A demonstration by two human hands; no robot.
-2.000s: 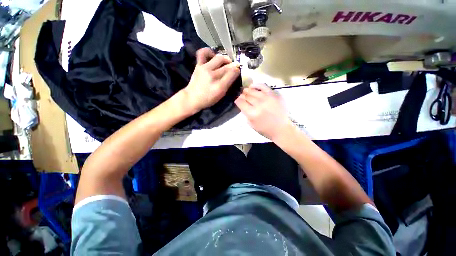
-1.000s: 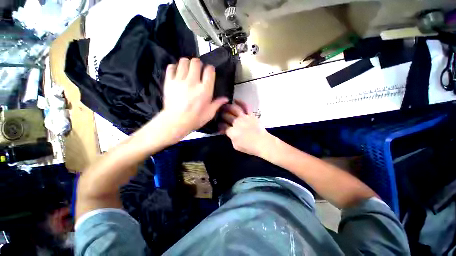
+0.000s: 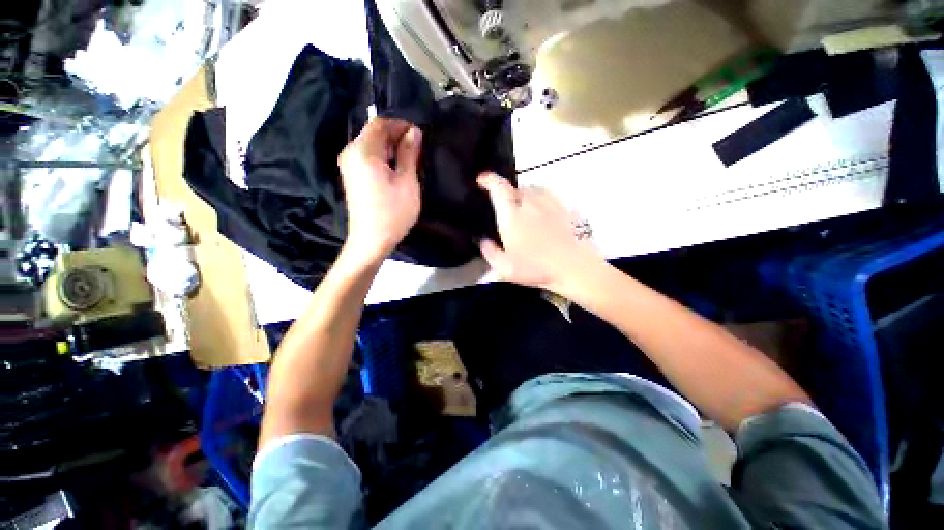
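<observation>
The black garment piece (image 3: 300,155) lies bunched on the white table, left of and in front of the needle. Its right part reaches up to the presser foot and needle area (image 3: 504,85); whether the cloth is under the foot cannot be told. My left hand (image 3: 383,181) pinches a fold of the garment, thumb against curled fingers. My right hand (image 3: 533,233) rests at the garment's right edge, thumb and index finger apart, not clearly gripping it. A short black fabric strip (image 3: 764,131) lies flat on the table to the right.
The machine head (image 3: 642,31) spans the top. A green item (image 3: 740,78) lies beneath its arm. Black pieces lie at the far right. Cardboard (image 3: 223,300), a crumpled white bundle (image 3: 173,259) and a yellowish box (image 3: 93,285) are at left. A blue crate (image 3: 864,300) stands below right.
My left hand has gone from lying flat on the cloth to pinching a fold. My right hand's thumb and index finger have spread. The view has shifted left.
</observation>
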